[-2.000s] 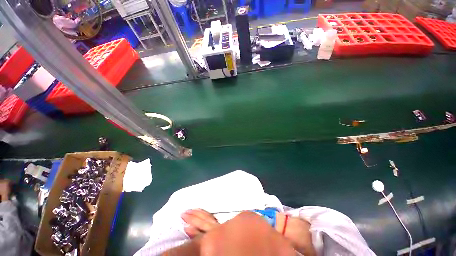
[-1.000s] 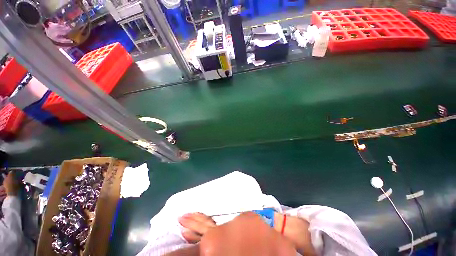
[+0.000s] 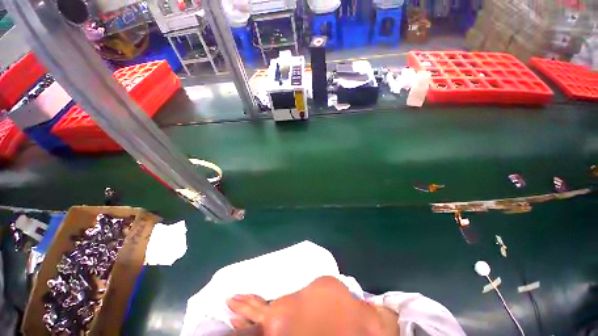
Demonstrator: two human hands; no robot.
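My two hands (image 3: 321,307) are at the bottom centre, close to the camera, bare, overlapping and blurred. Fingers (image 3: 248,308) show at the left of a large rounded patch of skin, and a wrist runs into the white sleeve at the right. I cannot tell left from right hand here. No held object shows; the palms and most fingertips are hidden. The white coat (image 3: 275,270) bulges just beyond the hands, over the front of the dark-green bench (image 3: 367,246).
Left: a carton (image 3: 124,275) of shiny parts, a white wipe (image 3: 167,243), a slanting metal post (image 3: 141,134). Right: a taped round-ended cable (image 3: 482,268), a tape strip (image 3: 485,205), small modules (image 3: 517,180). Far side: red trays (image 3: 482,79), a white-black box (image 3: 288,92).
The camera view has tilted, so the far bench sits lower. The blue wristband no longer shows. The other person's hand at the left edge has gone from view. The hands remain overlapped.
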